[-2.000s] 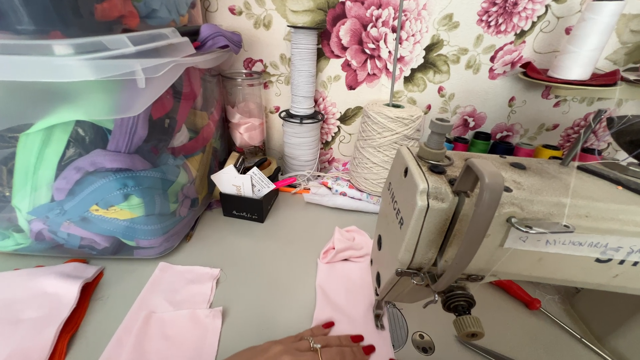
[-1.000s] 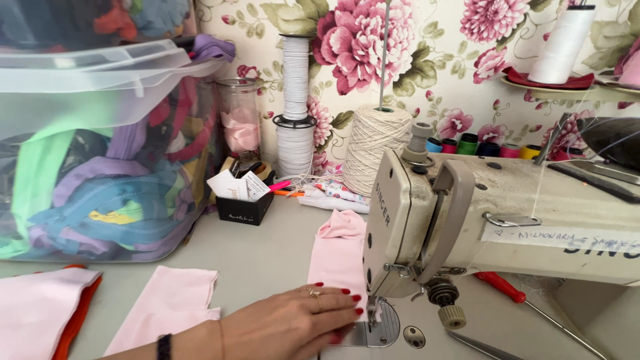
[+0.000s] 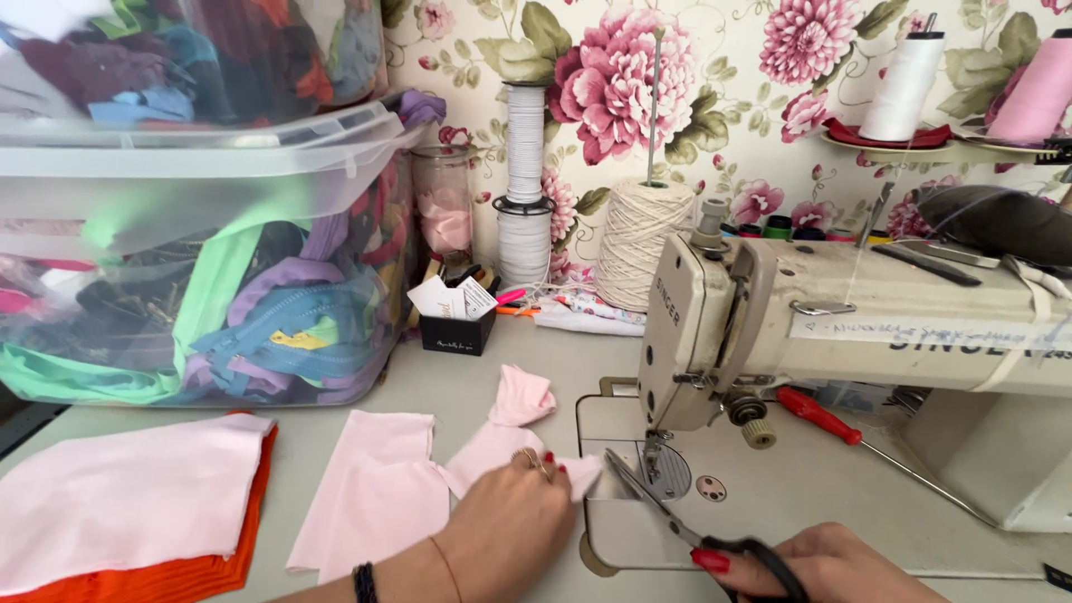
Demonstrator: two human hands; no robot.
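Observation:
My left hand (image 3: 515, 511), with a ring and red nails, holds a light pink fabric piece (image 3: 494, 452) left of the needle plate; its far end is bunched up. My right hand (image 3: 796, 565) grips black-handled scissors (image 3: 662, 502), whose blades point up and left over the needle plate, their tips close to the fabric's right corner. The presser foot (image 3: 653, 448) of the Singer sewing machine (image 3: 695, 318) stands just behind the blades. To the left lie another pink fabric piece (image 3: 377, 502) and a larger pink piece (image 3: 126, 502) on top of orange fabric (image 3: 243, 561).
Clear plastic bins (image 3: 193, 159) of zippers and cloth stand at the back left. A black card box (image 3: 456, 331), a glass jar (image 3: 444, 201), elastic spools (image 3: 525, 167) and a cream yarn cone (image 3: 643, 243) line the wall. A red-handled screwdriver (image 3: 816, 414) lies under the machine arm.
My right hand has come into view with the scissors. The pink fabric has moved left, away from the presser foot, with my left hand on it.

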